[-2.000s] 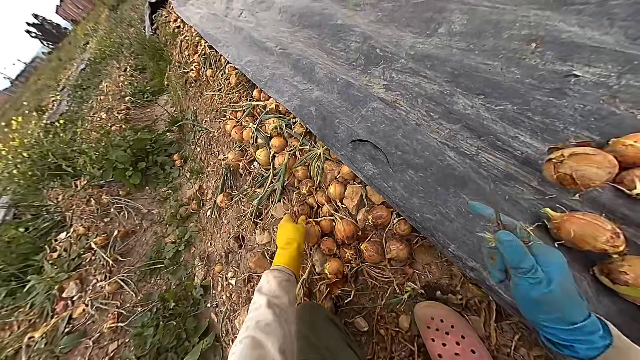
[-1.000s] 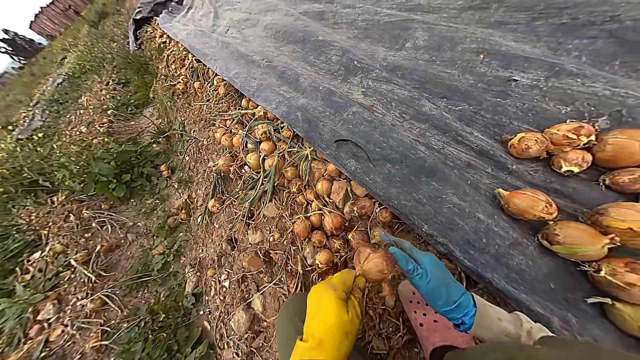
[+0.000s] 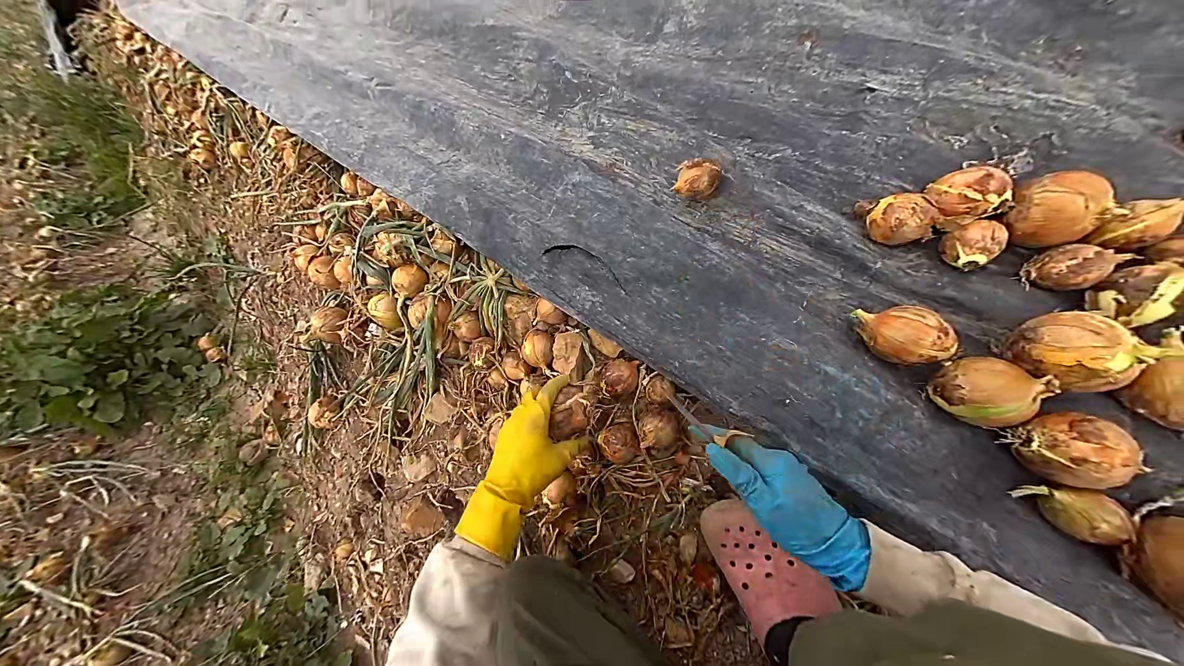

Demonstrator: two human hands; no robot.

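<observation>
My left hand [image 3: 530, 450], in a yellow rubber glove, reaches down into a row of onions on the soil, with its fingers around a brown onion [image 3: 572, 413]. In a blue glove, my right hand [image 3: 786, 495] grips a small knife [image 3: 705, 427] by its handle, the thin blade pointing up and left towards the onions. Several more onions [image 3: 638, 432] with dry roots lie between the two hands. On the dark plastic sheet [image 3: 444, 139] to the right rest several loose onions [image 3: 1073, 351], and one small onion [image 3: 698, 178] sits apart from them.
Onions with green tops [image 3: 407, 277] continue along the sheet's edge towards the upper left. Stones [image 3: 423, 519] and dry stalks litter the soil. Green weeds [image 3: 102, 361] grow at the left. A pink clog [image 3: 768, 564] stands beneath my right hand.
One second ago both hands were together at an onion; now they are apart, my left hand back among the onions on the ground. A small onion now lies alone on the sheet.
</observation>
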